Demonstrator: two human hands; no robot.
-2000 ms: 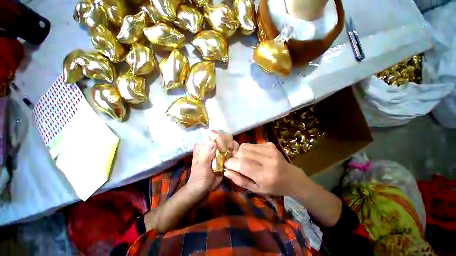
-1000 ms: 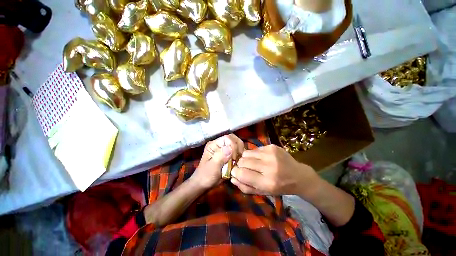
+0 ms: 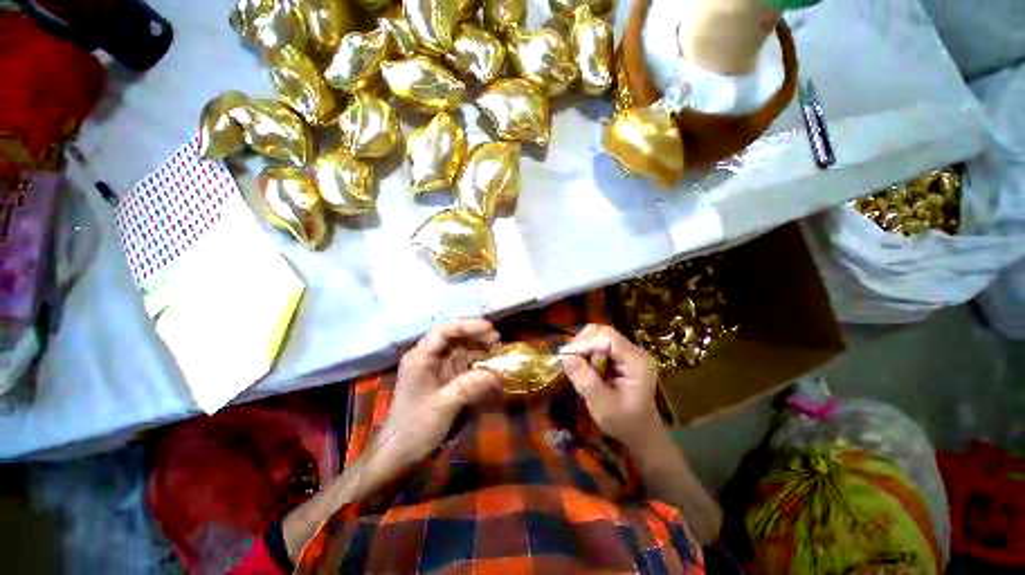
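Note:
A shiny stuffed gold ingot (image 3: 524,367) lies sideways between my hands over the checked garment, just off the table's front edge. My left hand (image 3: 450,376) holds its left end between thumb and fingers. My right hand (image 3: 613,382) pinches its right end with thumb and forefinger. No needle or thread can be made out. Several more gold ingots lie in a loose pile (image 3: 436,154) on the white table (image 3: 584,242).
A brown plush pot (image 3: 742,133) stands at the back, with a gold piece (image 3: 644,144) against it and slim snips (image 3: 818,129) to its right. A patterned sheet (image 3: 169,213) and yellow paper (image 3: 230,315) lie left. A cardboard box (image 3: 776,359) and white sack (image 3: 888,275) hold gold pieces.
The ingot, earlier mostly hidden in my fingers, is now turned sideways and shows its length. My hands have moved apart to its two ends. The view has shifted, so the table things appear further right.

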